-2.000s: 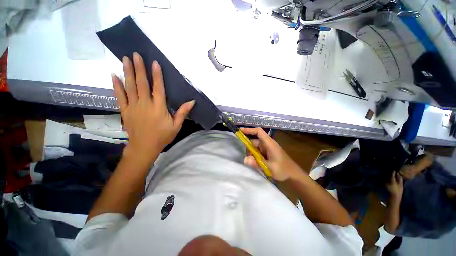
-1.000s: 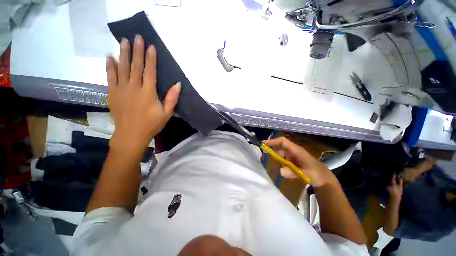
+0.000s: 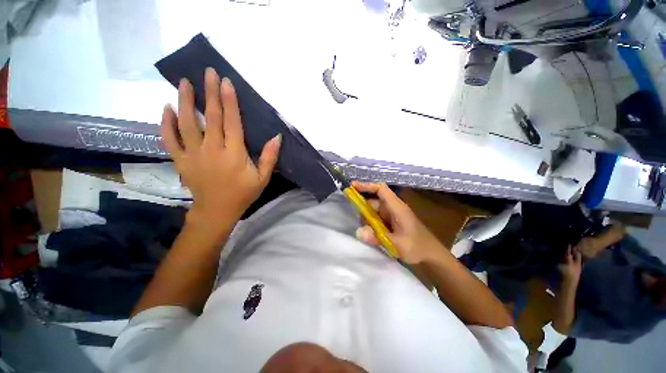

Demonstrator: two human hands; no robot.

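A dark curved fabric strip (image 3: pixel 252 109) lies slanted on the white table, its near end hanging over the front edge. My left hand (image 3: pixel 219 149) lies on its left side with the fingers spread, pressing it. My right hand (image 3: pixel 391 222) holds fabric scissors by their yellow handles (image 3: pixel 367 216). The dark blades reach the strip's right edge near its lower end. A thin white border shows along that edge. How far the blades are open cannot be told.
The sewing machine's needle area (image 3: pixel 478 65) is at upper right. Thread snips (image 3: pixel 526 125), a small curved piece (image 3: pixel 336 87) and a small brown square (image 3: pixel 542 167) lie on the table (image 3: pixel 292 44). Dark fabric bundles (image 3: pixel 109 240) are below left. Another person (image 3: pixel 617 284) is at lower right.
Since one second ago, my right hand and the scissors have moved left, nearer the strip. The strip's far end has shifted slightly down and left. My left hand has shifted slightly on it.
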